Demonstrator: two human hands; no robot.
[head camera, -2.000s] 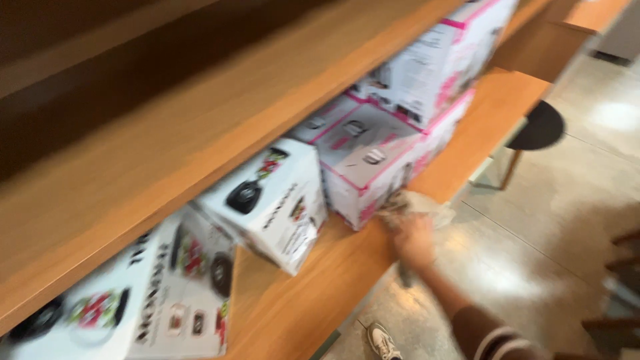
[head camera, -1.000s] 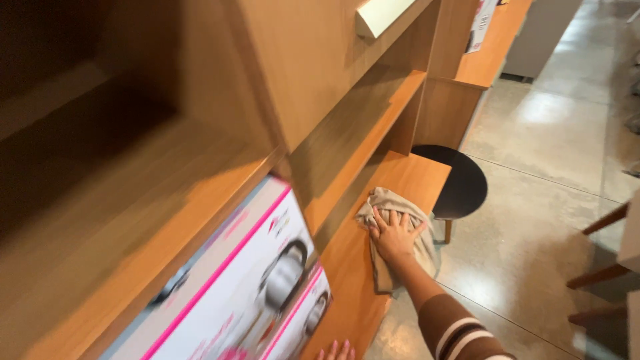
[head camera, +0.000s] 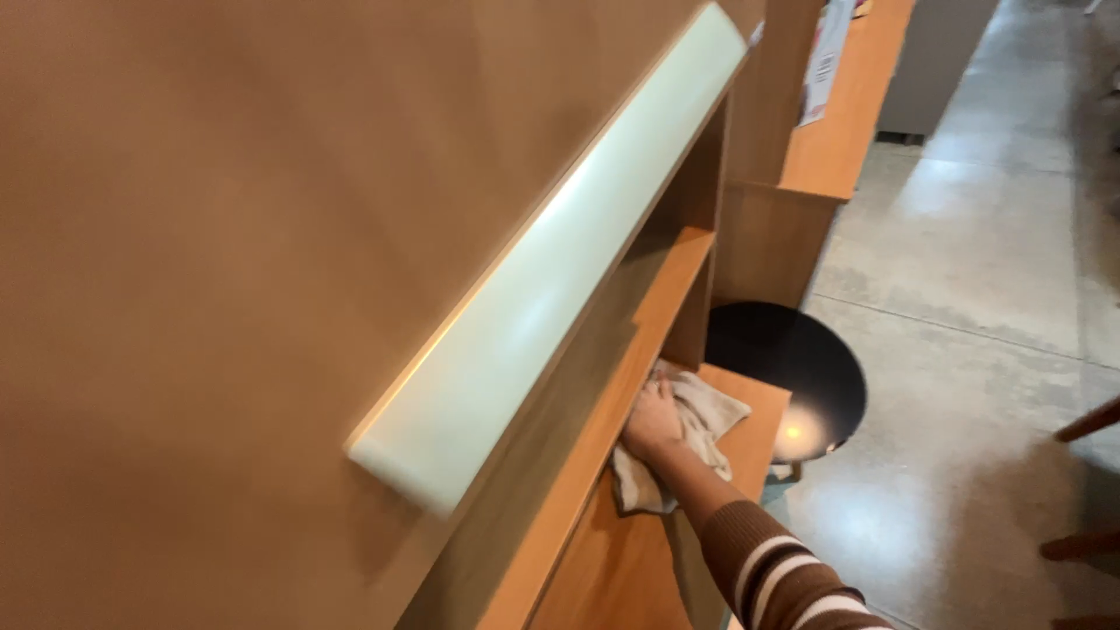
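Observation:
My right hand (head camera: 654, 418), in a brown sleeve with white stripes, presses on a crumpled beige cloth (head camera: 700, 420) near the far end of the low wooden shelf surface (head camera: 757, 411). Part of the hand passes behind the edge of the narrow shelf (head camera: 604, 420) above it, so its fingers are partly hidden. The cloth spreads out on both sides of the hand. My left hand is out of the view.
A pale, glossy handle strip (head camera: 560, 262) runs across the wooden front panel at close range. Beyond the shelf end stands a round black stool (head camera: 787, 367). A further wooden cabinet (head camera: 774, 241) carries a printed box or card (head camera: 827, 61). Wooden legs (head camera: 1089, 420) show at the right.
My right hand and the cloth have moved farther in, under the shelf near the end panel. The left hand, partly seen a second ago, has left the view. The view has shifted along the furniture.

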